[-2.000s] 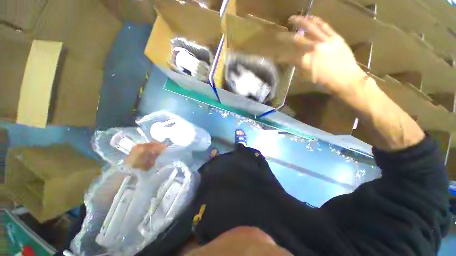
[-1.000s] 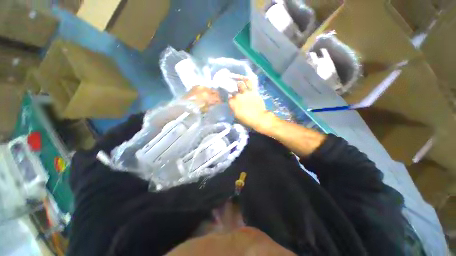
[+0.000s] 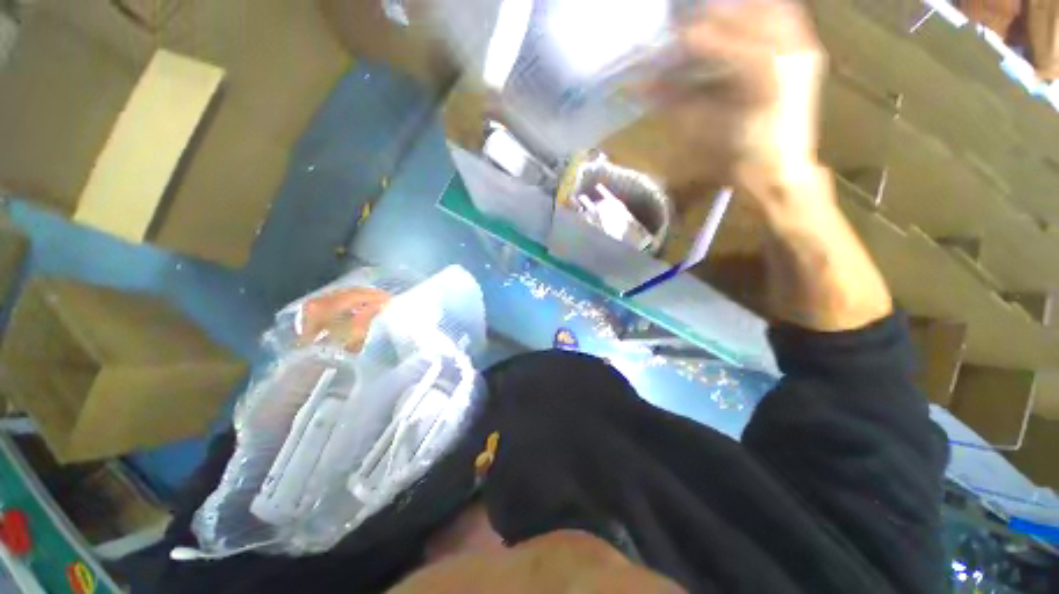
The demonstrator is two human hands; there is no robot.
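My left hand (image 3: 344, 316) holds a bunch of clear bubble bags (image 3: 261, 453) with white devices inside, against my left side. My right hand (image 3: 761, 99) is raised over the retail boxes and blurred. It holds one bubble bag (image 3: 540, 58) with a white device, also blurred, above the near row; my fingertips are partly hidden. Below it, one box holds a bagged white device (image 3: 621, 209). The compartment to its left shows another white device (image 3: 508, 153), partly covered by the raised bag. A white flap (image 3: 705, 232) with a blue edge stands open.
More open brown boxes (image 3: 987, 151) fill the right side. A green-edged bench (image 3: 499, 236) runs under the near row. Large cartons (image 3: 128, 360) stand on the blue floor at left. A green-topped bench (image 3: 35, 522) is at lower left. A foot (image 3: 566, 338) shows below.
My right hand has left the bunch at my left hand and moved up and right over the boxes with one bubble bag. My left hand has kept the other bags. The view has turned.
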